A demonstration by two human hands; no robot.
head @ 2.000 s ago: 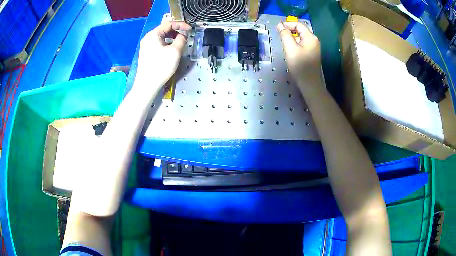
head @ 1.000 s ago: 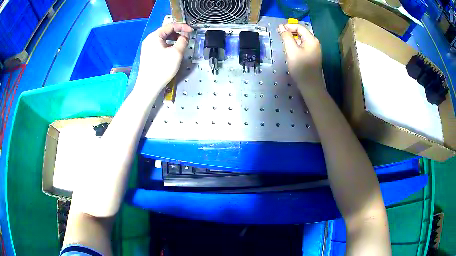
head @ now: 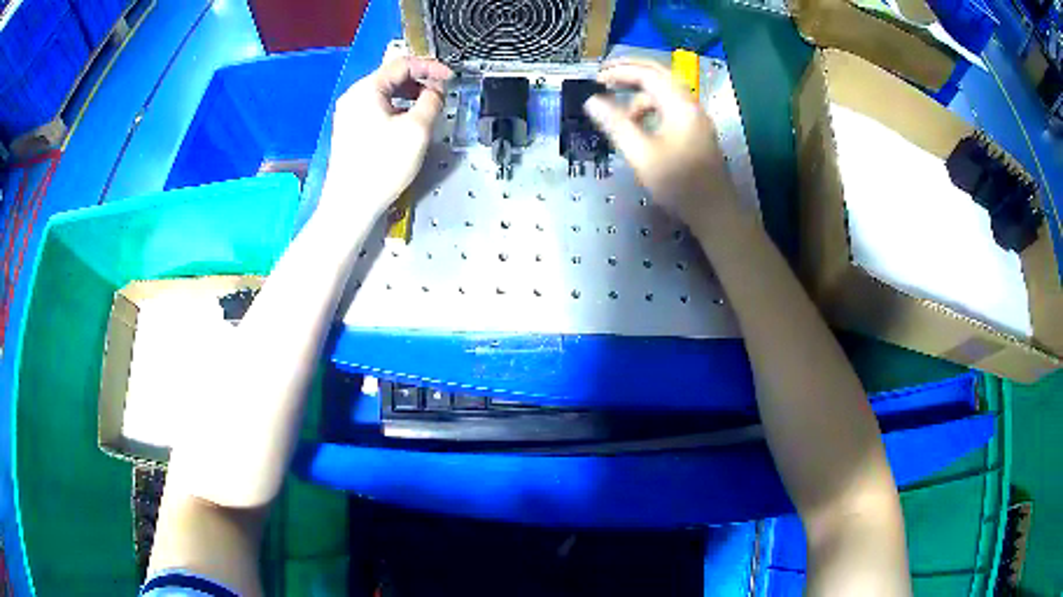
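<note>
Two black power adapters sit side by side in the pale, clear jig [head: 463, 126] at the far end of the perforated metal plate [head: 513, 268], metal pins towards me. My left hand [head: 396, 123] is beside the jig's left edge, thumb and fingers curled with a gap between them, nothing seen in it. My right hand [head: 659, 134] is blurred at the right adapter [head: 579, 114], fingers apart around its right side; whether they touch it is unclear. The left adapter [head: 505, 111] is untouched.
A round fan guard [head: 505, 26] stands behind the jig. A yellow tool [head: 685, 72] lies far right, a yellow strip [head: 400, 219] left. A cardboard tray [head: 822, 187] with black adapters is at right. Another tray [head: 113, 385] is in the green tote [head: 47, 350]. A keyboard [head: 466, 414] is under the plate.
My right hand has moved left from beside the yellow tool to the right adapter. My left hand has stayed almost in place. The adapters remain in the jig.
</note>
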